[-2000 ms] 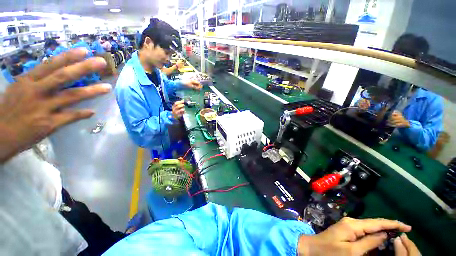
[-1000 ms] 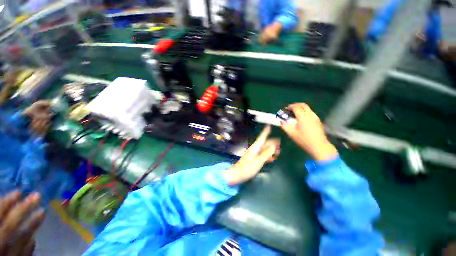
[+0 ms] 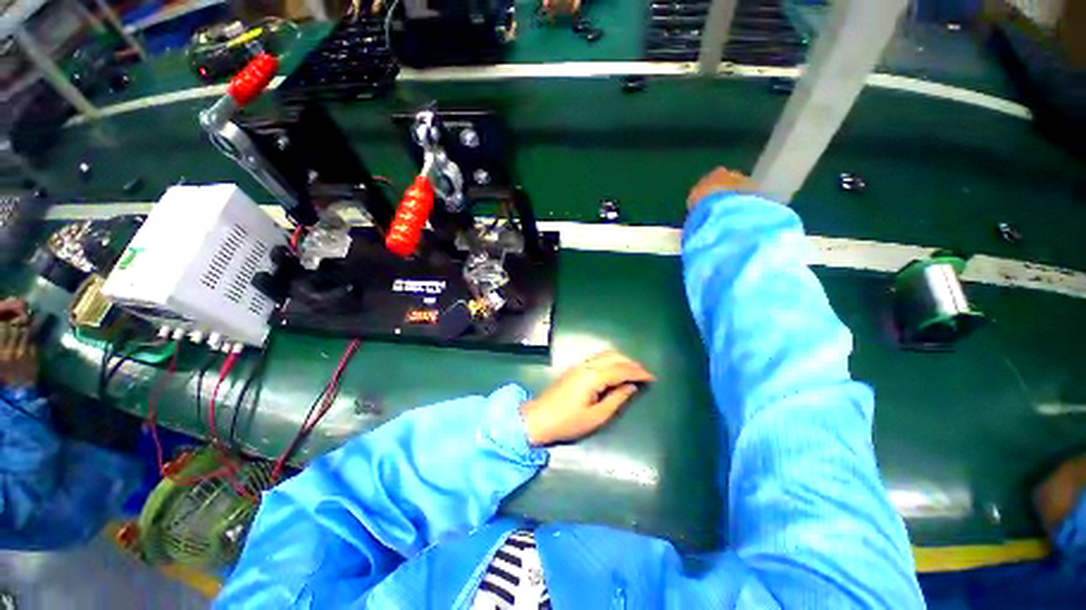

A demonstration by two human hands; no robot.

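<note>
My left hand (image 3: 587,397) rests palm down near the bench's front edge, with fingers loosely bent and nothing visible in it. My right hand (image 3: 721,185) reaches forward beside the slanting metal post; its fingers are mostly hidden, so I cannot tell if it holds anything. A small black module (image 3: 610,211) lies by the white strip between the fixture and my right hand. Another small black module (image 3: 850,181) lies right of the post. The black test fixture (image 3: 405,292) stands left of my hands, with a red-gripped toggle clamp (image 3: 411,217) on one upright.
A white vented box (image 3: 203,256) with red and black leads stands left of the fixture. A green fan (image 3: 200,512) is at lower left. A solder wire reel (image 3: 941,298) stands at right. Other people's hands show at the left (image 3: 17,340) and right edges (image 3: 1060,495).
The view has turned from the aisle down to the bench. My hands have parted: the right moved forward to the post, the left lowered onto the bench. The module between my fingers no longer shows.
</note>
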